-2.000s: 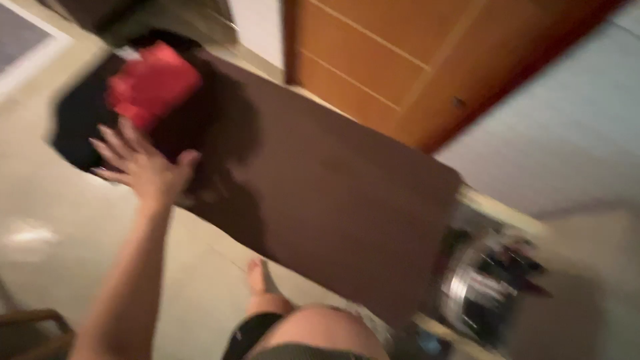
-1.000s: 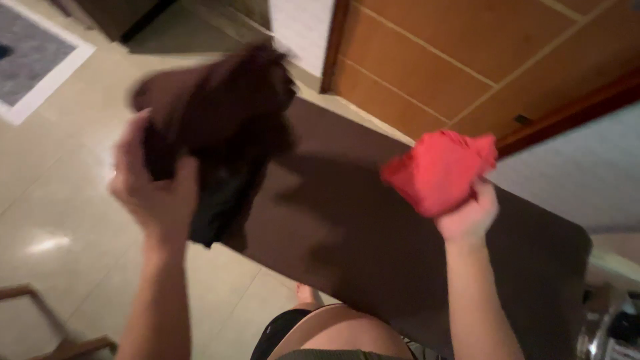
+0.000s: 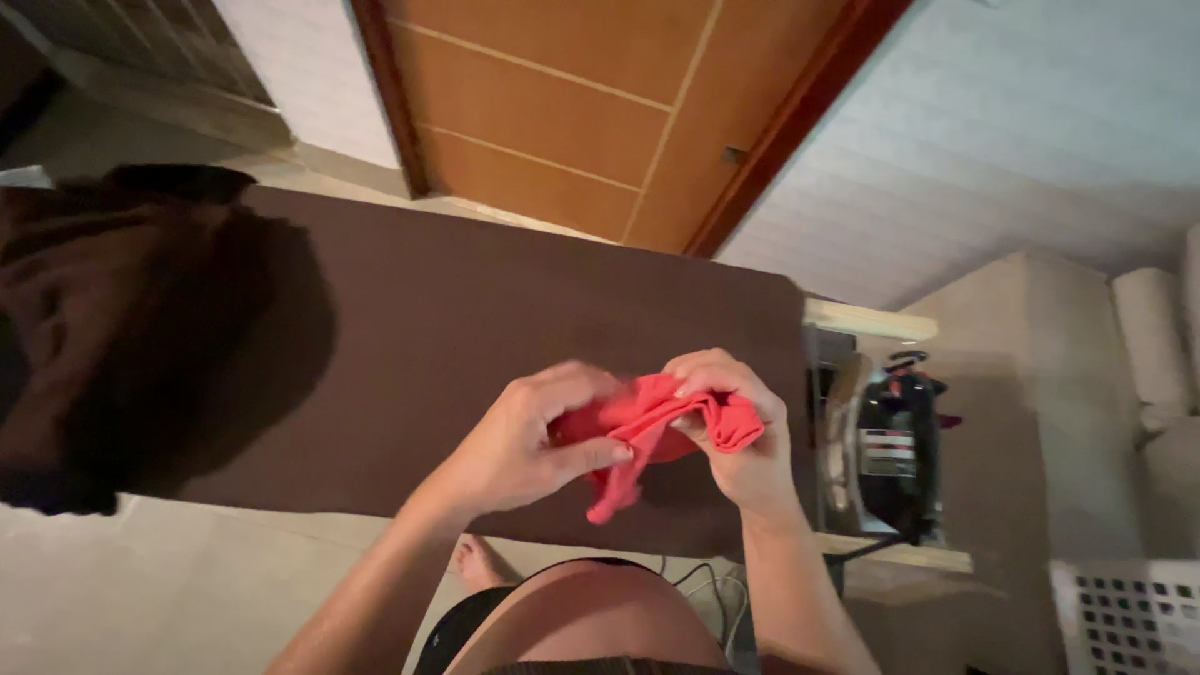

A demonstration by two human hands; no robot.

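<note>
A crumpled red cloth (image 3: 656, 417) is held between both hands above the brown cover of an ironing board (image 3: 450, 375). My left hand (image 3: 539, 441) grips its left part, with the thumb across the fabric. My right hand (image 3: 736, 422) pinches the folded right end. A loose corner of the cloth hangs down between the hands. Dark brown and black garments (image 3: 122, 337) lie heaped on the board's left end. A clothes iron (image 3: 891, 450) rests on the stand at the right end.
Beyond the board are a wooden door (image 3: 562, 103) and a white wall (image 3: 1012, 141). A white perforated basket (image 3: 1134, 609) is at the lower right, below a sofa-like piece with cushions (image 3: 1158, 347). Cables (image 3: 717, 586) hang near the board's front edge.
My left hand has let go of the dark garments, which now lie on the board, and has taken hold of the red cloth. One second ago only my right hand held that cloth.
</note>
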